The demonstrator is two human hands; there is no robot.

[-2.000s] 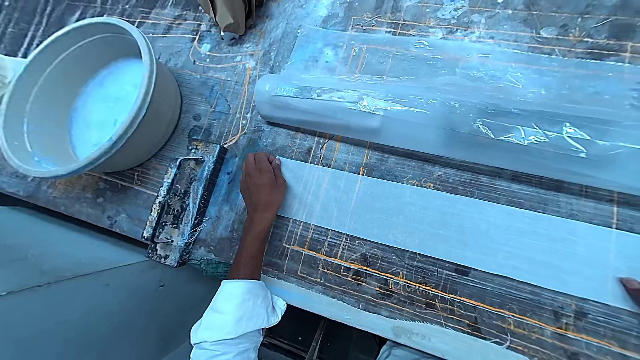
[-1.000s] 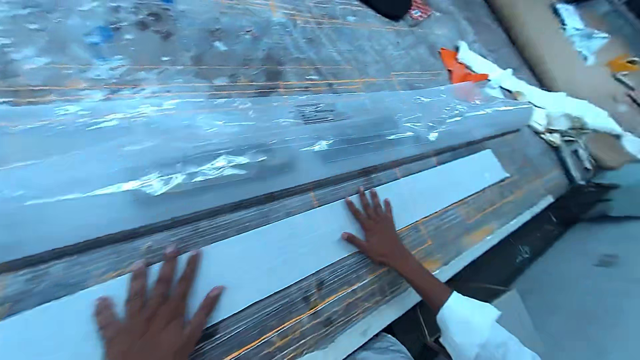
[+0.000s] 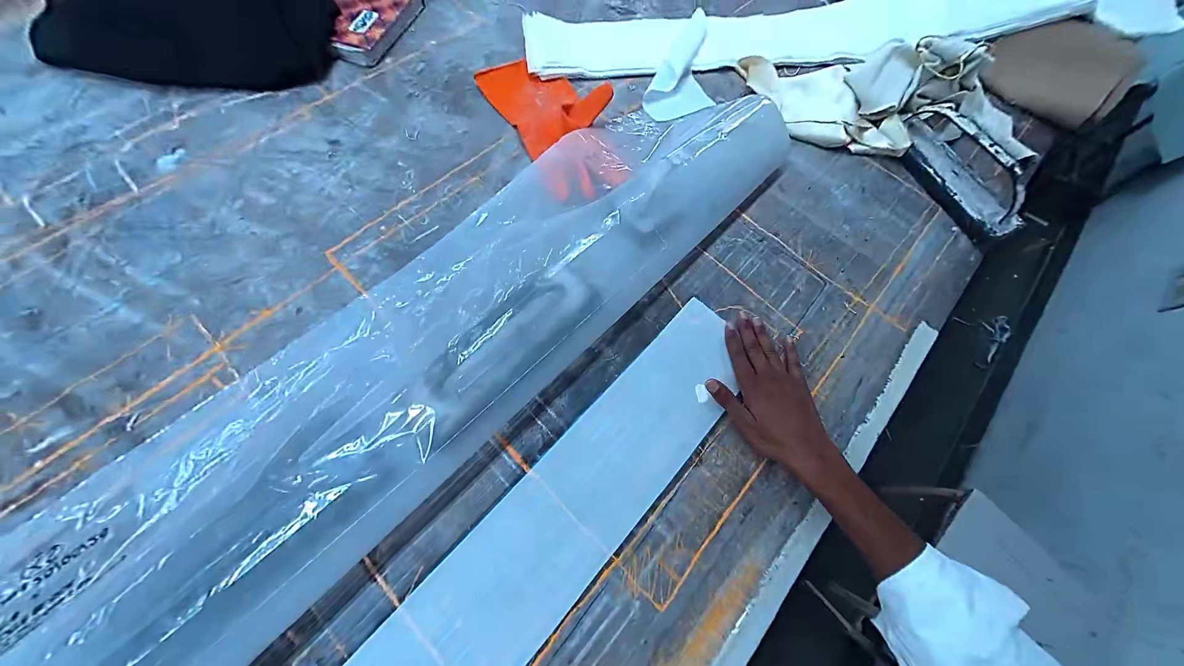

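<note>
A long, narrow pale strip (image 3: 592, 472) lies flat on the marked work table (image 3: 268, 185), running from the bottom of the view up to its squared end. My right hand (image 3: 768, 398) lies palm down at that end, its thumb on the strip's surface and its fingers along the end edge; nothing is gripped. A small white bit (image 3: 702, 393) lies by the thumb. Beside the strip, with a narrow gap between, is a long roll wrapped in clear plastic film (image 3: 518, 305). My left hand is out of view.
An orange glove (image 3: 546, 106) lies partly under the film. Beyond are a folded white fabric stack (image 3: 610, 46), crumpled cream cloths (image 3: 832, 102), a black metal tool with a handle (image 3: 971, 176) and brown material (image 3: 1064, 69). Black cloth (image 3: 185, 42) sits top left. The table edge (image 3: 823, 518) runs along the right.
My right hand has moved along the strip to its end. My left hand, spread on the strip one second ago, has left the view. The view has swung far toward the strip's other end.
</note>
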